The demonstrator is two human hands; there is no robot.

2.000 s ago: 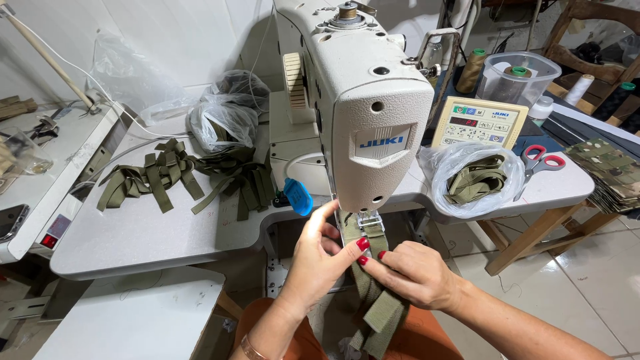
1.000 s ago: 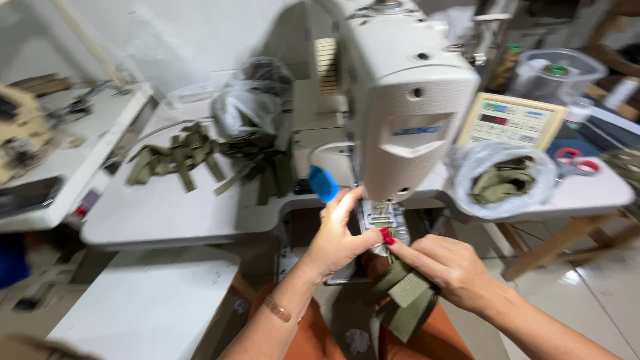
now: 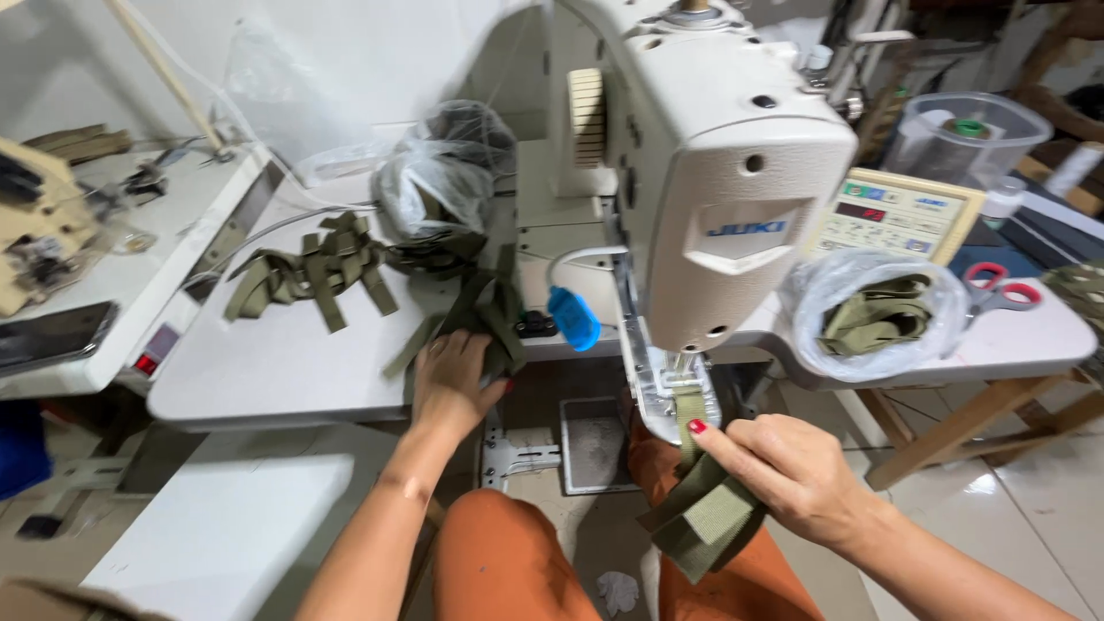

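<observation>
A white Juki sewing machine stands in the middle, its clamp foot low over the narrow arm. Under the foot runs an olive webbing strap, whose wider folded ends hang below. My right hand holds this webbing just in front of the foot, index fingertip on the strap. At the left, my left hand rests on a pile of olive straps at the table's front edge; its fingertips are partly lost among them, and whether they grip one cannot be told.
More cut straps lie left on the sewing table, before a plastic bag. A blue tag hangs beside the machine. At right are a bag of webbing, scissors, a control panel and a clear tub.
My left hand has left the webbing at the machine's foot and moved left onto the strap pile. My right hand remains at the webbing by the foot. The view has shifted somewhat.
</observation>
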